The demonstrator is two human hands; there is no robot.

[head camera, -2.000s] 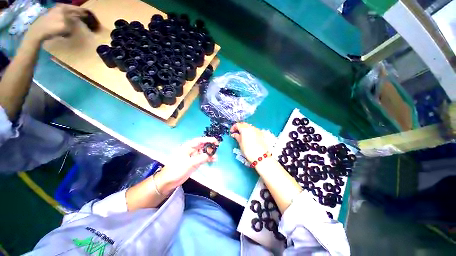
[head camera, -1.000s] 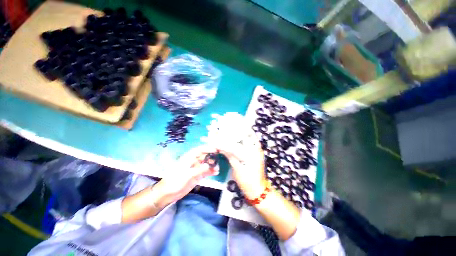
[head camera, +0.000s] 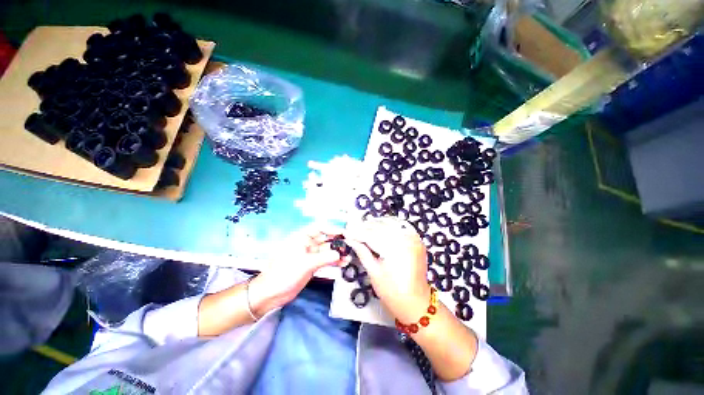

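My left hand holds a black ring between its fingertips at the bench's front edge. My right hand is at the same ring, its thumb and fingertips touching it; whether it holds a small part is too small to tell. The white board lies under and beyond my right hand, with many black rings spread on it. Small white parts lie in a pile left of the board. Small black parts lie loose below the open clear plastic bag, which holds more.
Black cylinders stand massed on a stacked brown board at the left of the teal bench. A yellowish wrapped post and blue crates are at right. Another person's sleeve shows at lower left.
My right hand has moved from the small black parts to the ring in my left hand. The view has swung right. The other person's hand at the cylinders has left the picture.
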